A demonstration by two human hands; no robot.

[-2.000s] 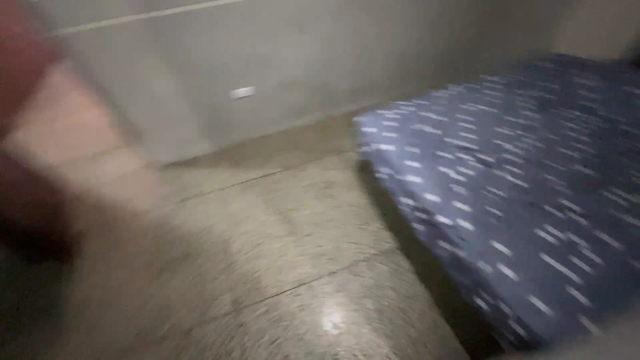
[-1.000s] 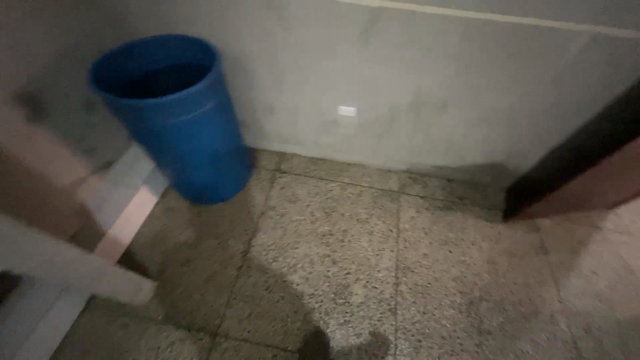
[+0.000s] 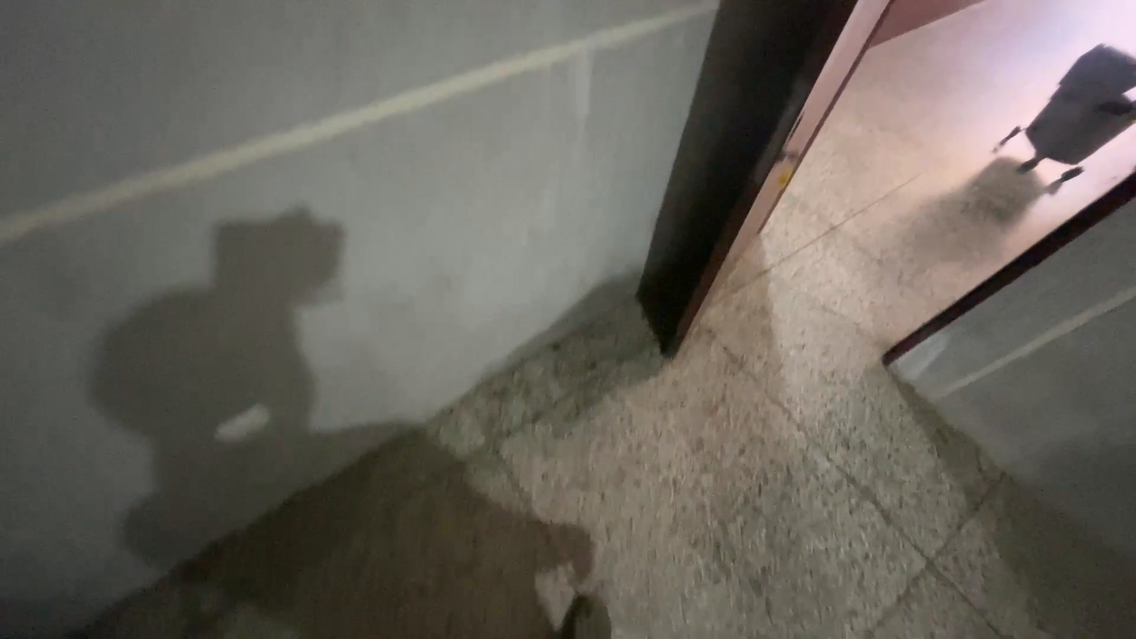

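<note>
Neither my left hand nor my right hand shows in the head view, so what they hold cannot be seen. A dark door (image 3: 719, 169) stands ajar beside a doorway at the upper right, with a small brass-coloured latch part (image 3: 784, 174) on its edge. My shadow falls on the grey wall (image 3: 461, 240) at the left and across the speckled tile floor (image 3: 710, 479). A small dark rounded thing (image 3: 587, 617) is at the bottom edge, too blurred to name.
Beyond the doorway, a dark wheeled item (image 3: 1074, 115), perhaps a suitcase or chair, stands on the brighter floor. The dark door frame (image 3: 1012, 271) and a grey wall (image 3: 1047, 382) bound the right side. A small white plate (image 3: 242, 423) is on the left wall.
The view has swung widely, from a bed with a blue patterned cover, past a blue bin, to the doorway. The bed and the bin are out of view.
</note>
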